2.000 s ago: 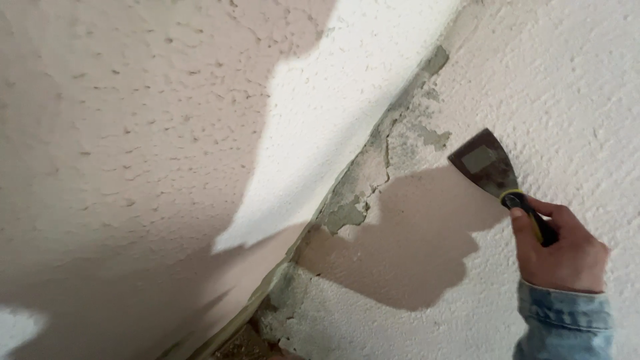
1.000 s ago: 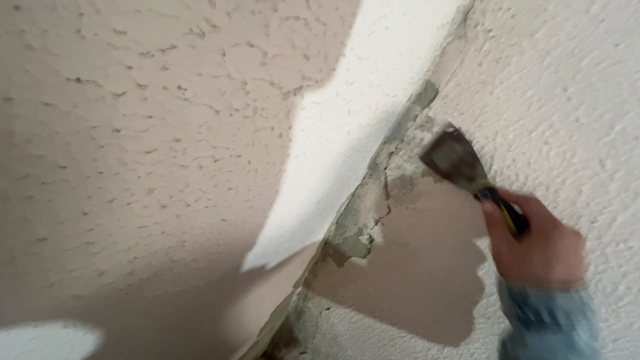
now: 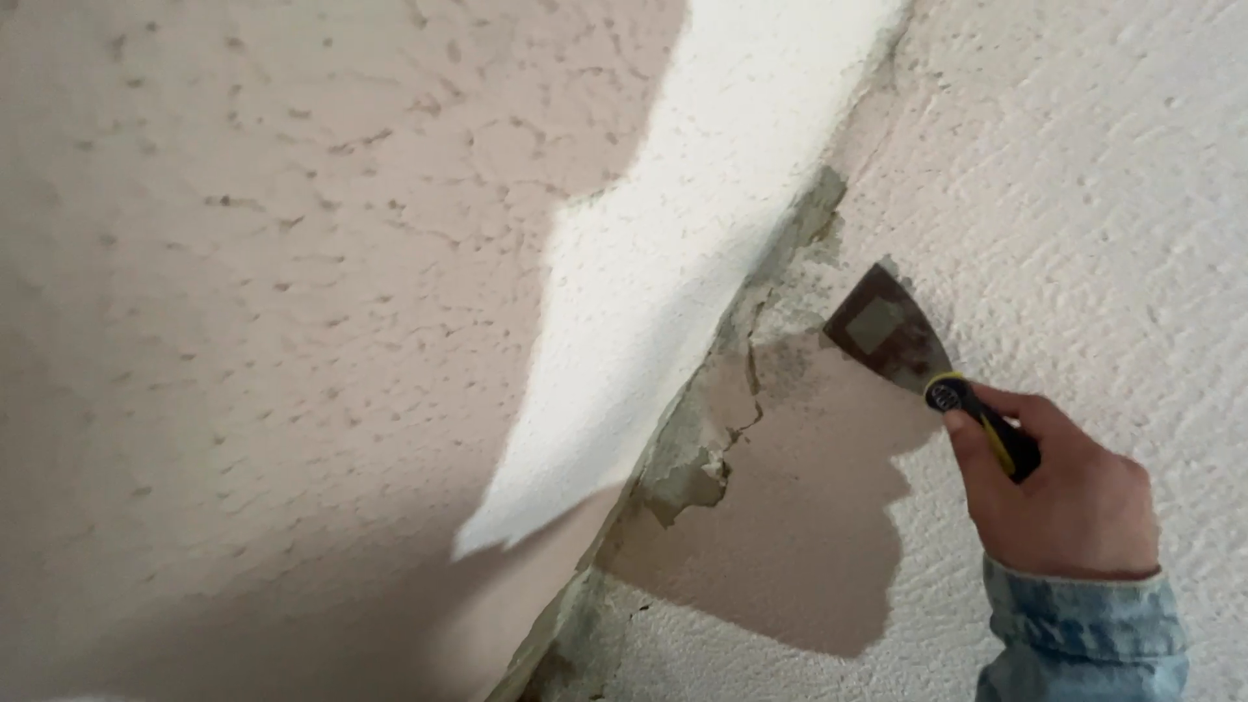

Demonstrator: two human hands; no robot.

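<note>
My right hand [image 3: 1063, 478], in a denim sleeve, grips the black and yellow handle of a putty knife [image 3: 887, 327] at the right. Its dark, stained metal blade points up and left, over or against the white textured wall, just right of a patch of flaking plaster [image 3: 795, 297]. Whether the blade's edge touches the surface I cannot tell. A crack [image 3: 751, 375] runs down from that patch to a bare grey spot [image 3: 687, 487] with a broken paint edge. My left hand is out of the frame.
A long diagonal corner seam [image 3: 658, 424] separates the right wall from another textured surface [image 3: 292, 292] on the left. Shadows of the hand and tool fall across the right wall. At the bottom, the seam has a darker, crumbled part [image 3: 565, 663].
One second ago my right hand and the putty knife were blurred; now they appear sharp. The blade has stayed near the flaking patch. The view has shifted somewhat.
</note>
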